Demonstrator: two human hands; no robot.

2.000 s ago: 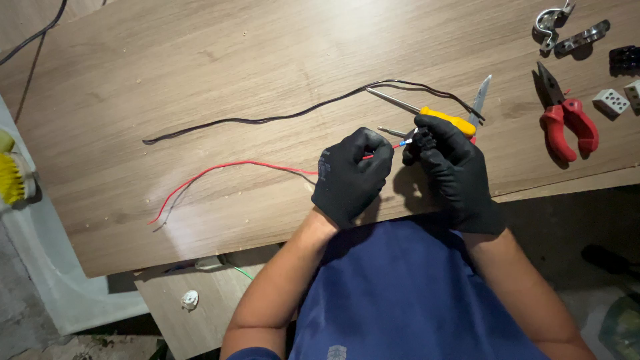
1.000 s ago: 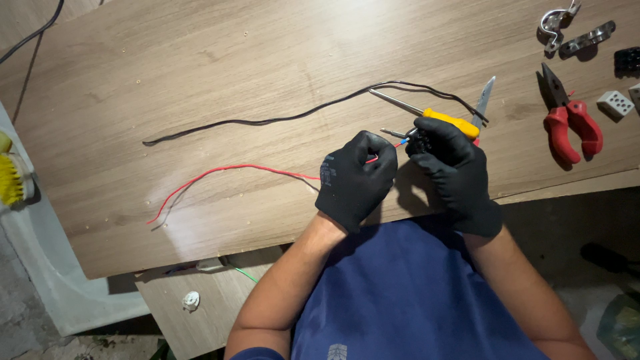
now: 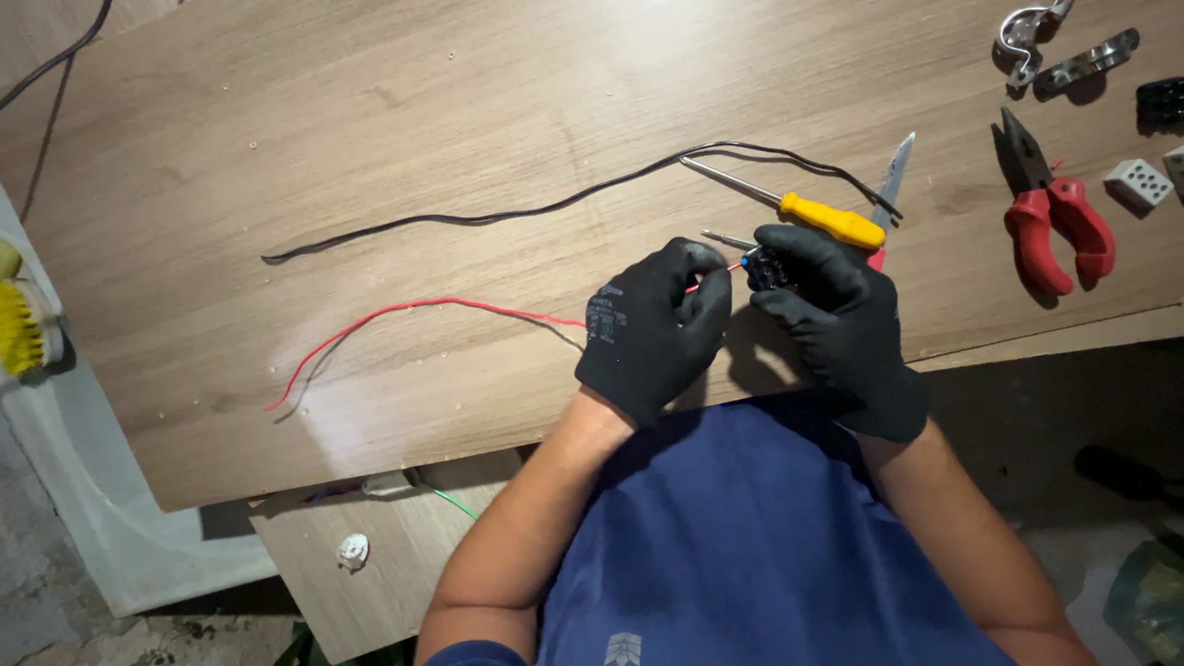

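Observation:
My left hand (image 3: 655, 324), in a black work glove, pinches a red wire (image 3: 444, 301) near one end; the rest curves leftward over the wooden tabletop (image 3: 518, 111). Between the fingertips of my right hand (image 3: 837, 324), gloved alike, is a small black part (image 3: 766, 270) with a blue spot, and the tip of the red wire reaches it. Whether the wire sits inside cannot be told. Just beyond the hands lie a yellow-handled screwdriver (image 3: 832, 220), a thin metal shaft (image 3: 728, 239) partly covered by my right hand, and a knife (image 3: 894, 180) with its blade showing. A black wire (image 3: 555, 205) stretches behind them.
Red-handled pliers (image 3: 1059, 222) lie at the right, near a white block with holes (image 3: 1139, 184), a black part (image 3: 1162, 104) and metal clamps (image 3: 1087, 65). A yellow brush (image 3: 20, 328) is at the far left. A white fitting (image 3: 353, 551) rests on a lower board.
A gap with bare wire now shows between my left fingertips and the black part, where the hands were closer two seconds ago. The tools and black wire have stayed put.

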